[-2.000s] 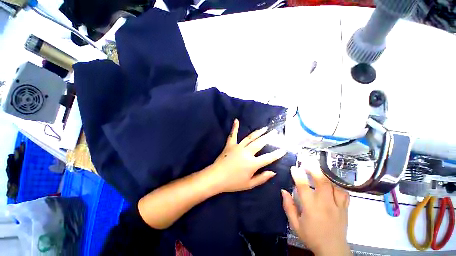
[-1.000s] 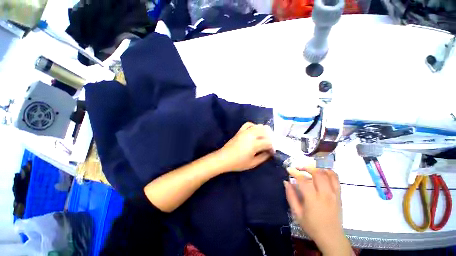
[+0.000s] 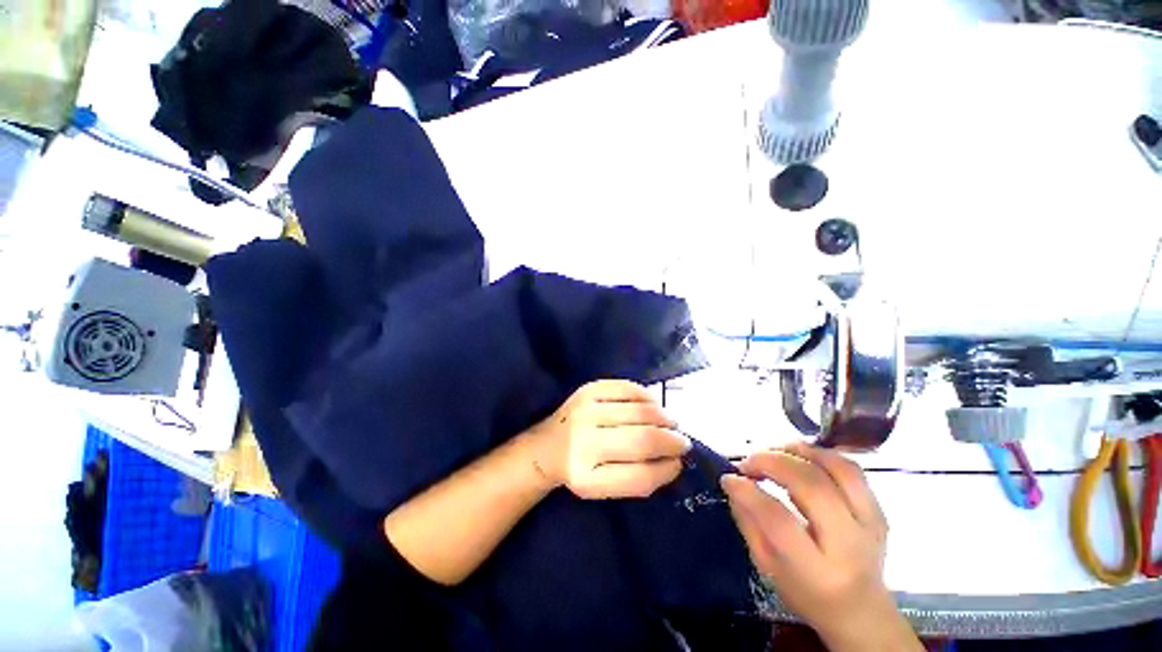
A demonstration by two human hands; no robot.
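A navy garment piece (image 3: 421, 344) lies in a heap left of the sewing machine (image 3: 994, 229) and hangs into the lap. My left hand (image 3: 622, 441) has its fingers curled on the cloth, pinching it near its right edge. My right hand (image 3: 816, 529) pinches the cloth's right edge between thumb and fingertips, close beside my left hand. Pale threads show along the frayed edge (image 3: 762, 596) below. The shiny take-up lever guard (image 3: 867, 376) stands above and right of my hands. The needle area is hard to make out in the glare.
Thread snips (image 3: 1014, 475) and yellow-orange scissors (image 3: 1106, 510) lie at the right. A tape measure (image 3: 1007, 619) runs along the table's front edge. A grey box with a fan (image 3: 125, 329), blue crates (image 3: 153, 510) and a plastic bag (image 3: 191, 615) are at the left. Black cloth (image 3: 255, 89) lies behind.
My left hand was spread flat on the cloth and is now curled on it. Both hands and the cloth edge have moved away from the needle area, toward me. The camera view has shifted.
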